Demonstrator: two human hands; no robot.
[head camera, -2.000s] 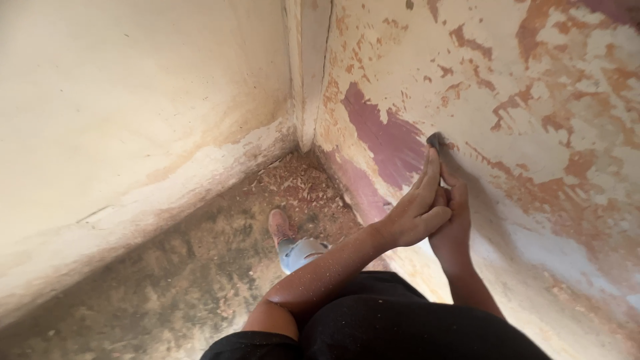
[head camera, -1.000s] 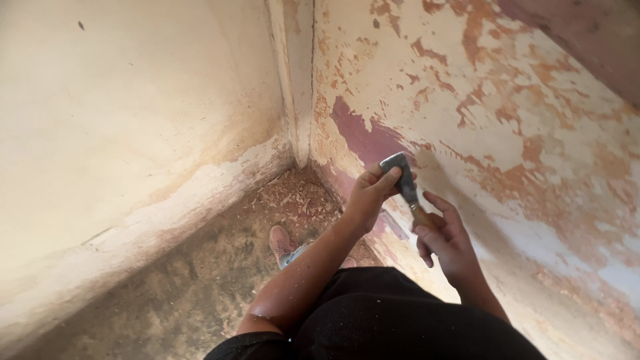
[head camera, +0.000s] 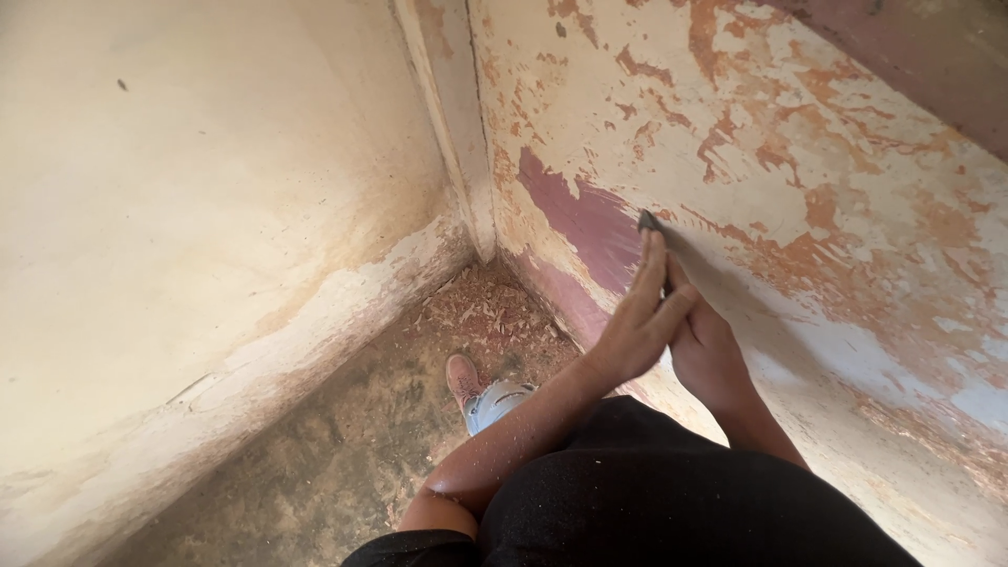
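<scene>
A scraper (head camera: 647, 221) with a dark metal blade lies against the right-hand wall, at the right edge of a purple paint patch (head camera: 587, 224). My right hand (head camera: 705, 346) is closed around its handle, which is mostly hidden. My left hand (head camera: 646, 319) presses over the tool from the left, fingers stretched toward the blade and thumb across my right hand. Around the blade the wall (head camera: 693, 189) shows cream paint with orange-brown patches.
Peeled paint flakes (head camera: 500, 311) cover the floor in the corner. My shoe (head camera: 463, 379) stands just before them. The cream left wall (head camera: 236, 197) meets the right one at a vertical corner strip (head camera: 449, 134).
One second ago my left fingers held the blade away from the wall and my right hand was looser at the handle. Now the blade is back at the wall with both hands together on the tool.
</scene>
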